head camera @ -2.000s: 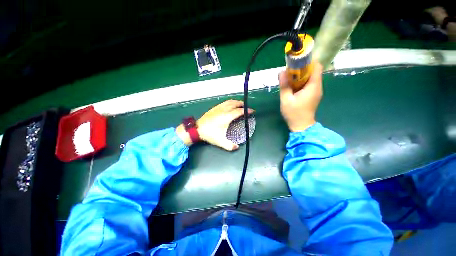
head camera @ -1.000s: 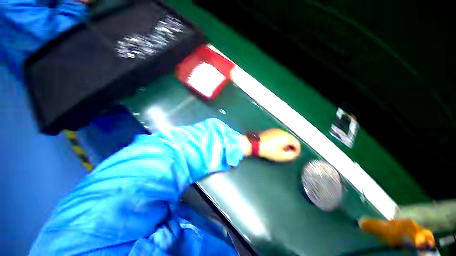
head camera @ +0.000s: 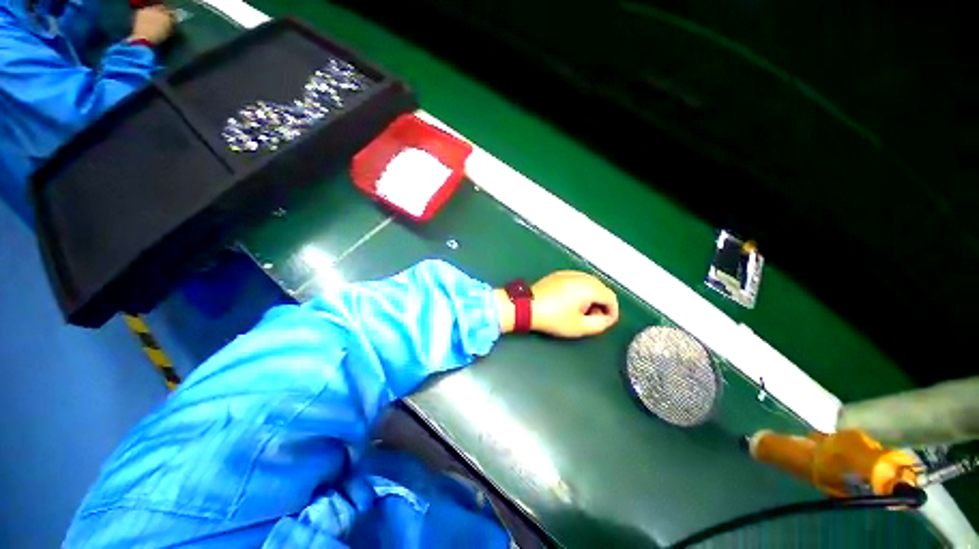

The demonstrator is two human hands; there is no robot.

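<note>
My left hand [head camera: 575, 305] rests on the green bench top with its fingers curled in, and nothing shows in it. The round speckled grey screw dish [head camera: 673, 375] lies on the bench just right of my left hand, not touched. The yellow-orange electric screwdriver [head camera: 837, 461] hangs at the lower right with its black power cord [head camera: 794, 515], and no hand is on it. My right hand is out of the picture.
A divided black tray [head camera: 129, 204] with glittering metal parts [head camera: 285, 118] and a red bin [head camera: 451, 150] with a white heap [head camera: 413, 181] are upper left. A phone assembly [head camera: 734, 268] lies on the conveyor beyond the white rail [head camera: 601, 252]. A neighbour's hand [head camera: 151, 24] shows top left.
The view has swung left and tilted. My left hand has left the screw dish and curled up. My right hand has let go of the screwdriver and gone out of view.
</note>
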